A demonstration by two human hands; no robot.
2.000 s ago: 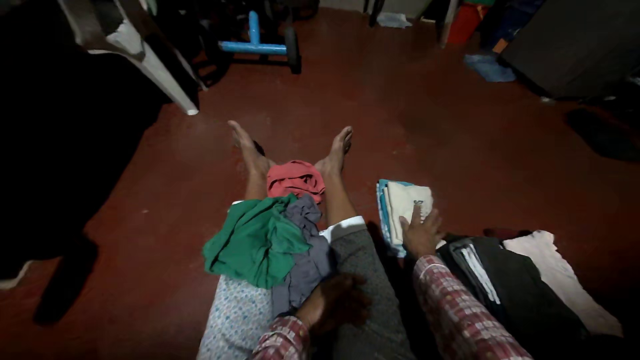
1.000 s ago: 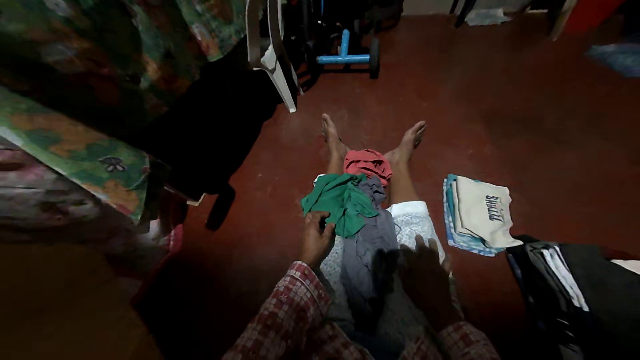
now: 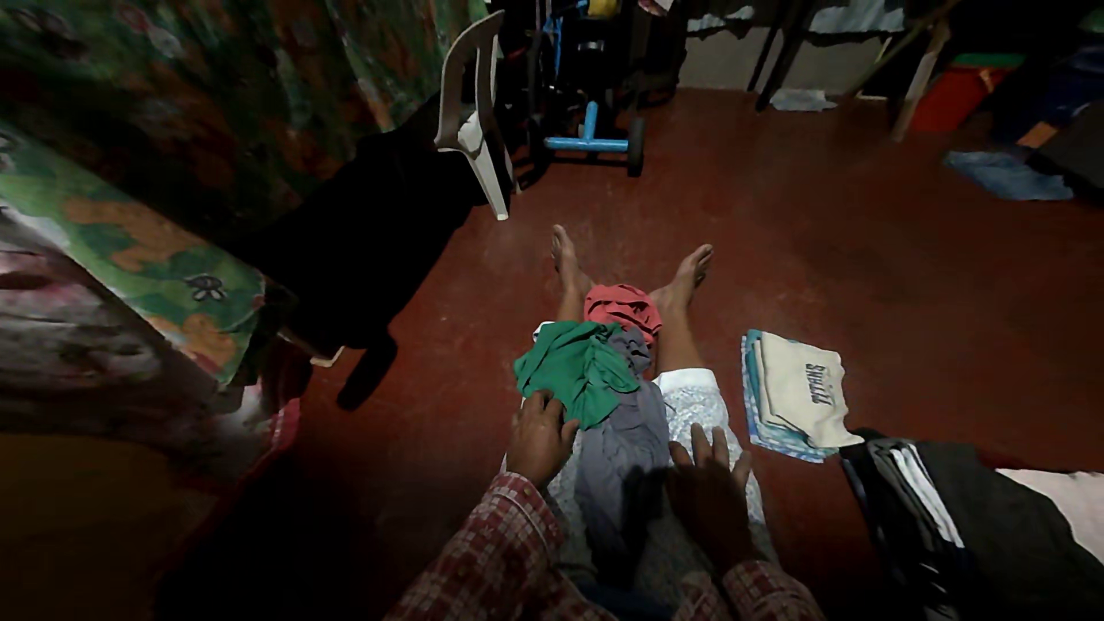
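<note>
A green cloth garment lies crumpled over my shins, and my left hand rests at its lower edge, fingers slightly bent; whether it grips the cloth is unclear. Beneath and beside the green one, a grey garment stretches down my lap. A coral-red garment is bunched between my lower legs. My right hand is spread over the patterned light cloth on my thigh, holding nothing. Right of my legs, a folded stack topped by a cream cloth with printed writing lies on the floor.
Dark folded clothes and a pale pink cloth lie at lower right. A white plastic chair and a blue-framed wheeled item stand ahead. Floral fabric hangs at left. A red bucket is at the upper right.
My right hand has left the cream-topped stack, which it touched two seconds ago, and is over my right thigh. My left hand has moved up to the green garment. The view has shifted left.
</note>
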